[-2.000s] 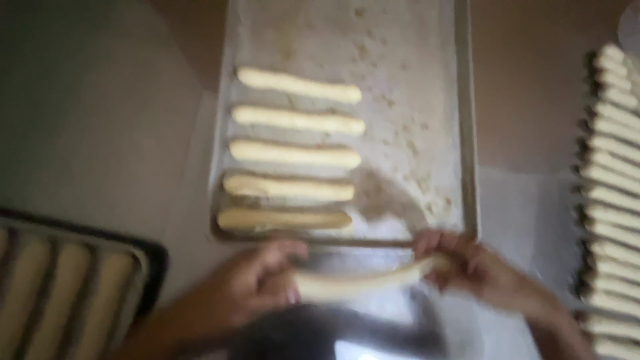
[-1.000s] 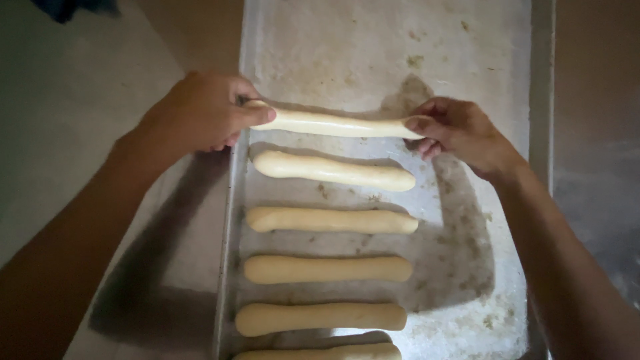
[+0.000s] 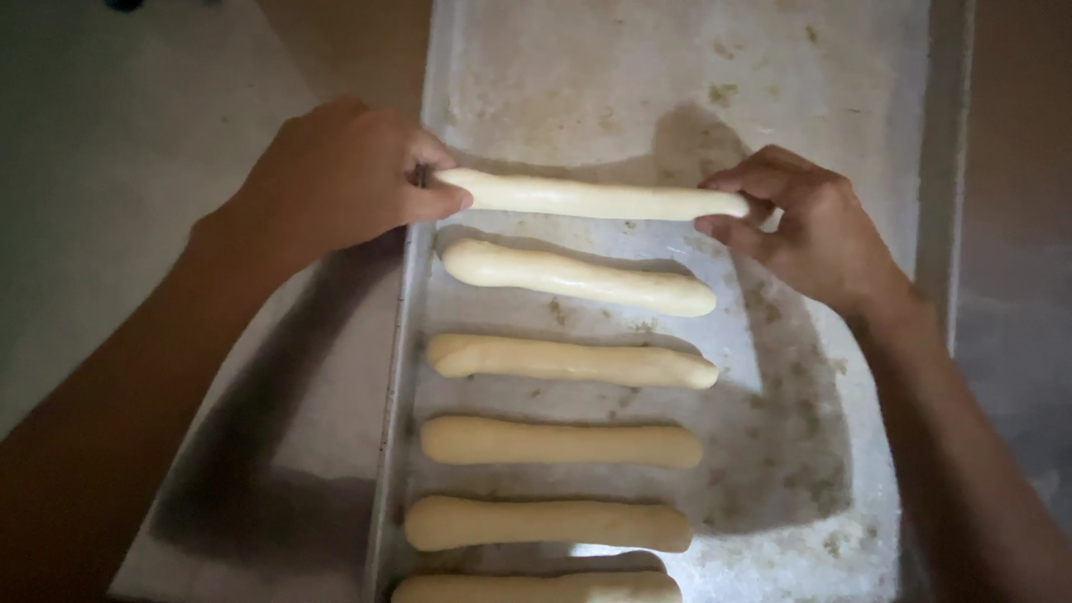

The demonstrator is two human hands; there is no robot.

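A pale stick of dough [image 3: 586,198] is stretched between my two hands, above the far end of a row of similar sticks. My left hand [image 3: 360,180] pinches its left end between thumb and fingers, over the left rim of a metal baking tray [image 3: 395,368]. At its right end, my right hand [image 3: 791,213] grips it with thumb and fingertips. Just nearer to me lies a slightly slanted dough stick [image 3: 578,276], with another dough stick [image 3: 574,360] below it. Several more follow toward the bottom edge, spaced apart and roughly parallel.
The tray's raised right rim [image 3: 959,184] runs down beside my right forearm. Brownish spots mark the tray's surface. To the left is a pale work surface [image 3: 243,75], where my left arm's shadow falls. A dark object [image 3: 126,4] shows at the top left edge.
Two seconds ago both hands held a dough stick near the tray's near edge; now they hold one over the tray, beyond the row. The view has shifted a lot. Since one second ago the hands have barely moved.
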